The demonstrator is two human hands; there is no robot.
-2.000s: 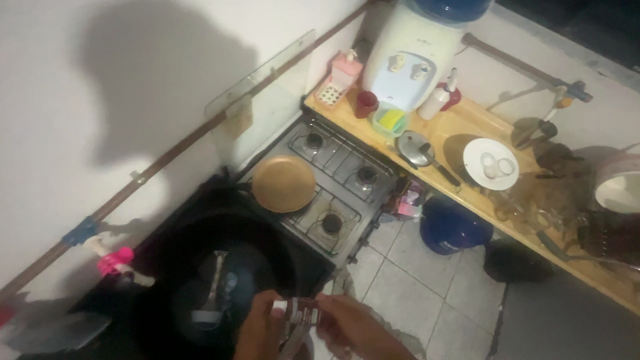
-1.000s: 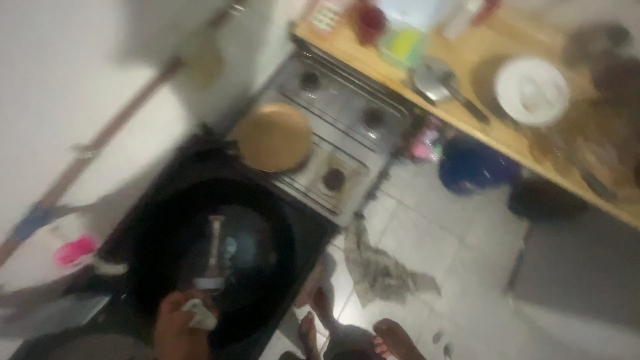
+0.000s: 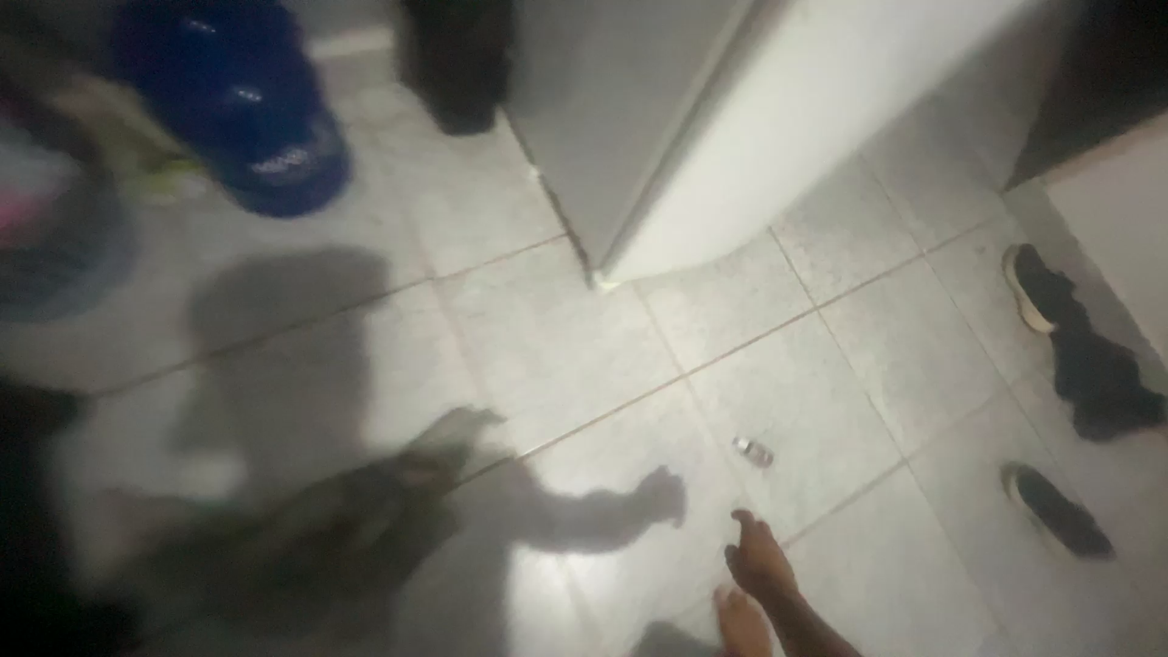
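Observation:
A small cylindrical object [image 3: 755,452], whitish at one end and dark reddish at the other, lies on the pale tiled floor [image 3: 602,365]. Just below it in the picture, my right hand [image 3: 759,558] is held over the floor with its fingers somewhat apart. There is a gap between the fingertips and the object, and nothing shows in the hand. A bare foot [image 3: 741,620] is close beside the wrist. My left hand is out of the frame.
A white appliance or cabinet [image 3: 721,164] has its corner at the floor's centre. Blue plastic containers [image 3: 246,109] stand upper left, near a greyish bin [image 3: 64,228]. A crumpled dark cloth [image 3: 365,511] lies lower left. Dark shoes [image 3: 1063,511] and a dark heap [image 3: 1100,374] are at right.
The view has swung from the stove and pans to the floor. Two seconds ago both hands were together at a small item; now only my right hand shows, with nothing in it.

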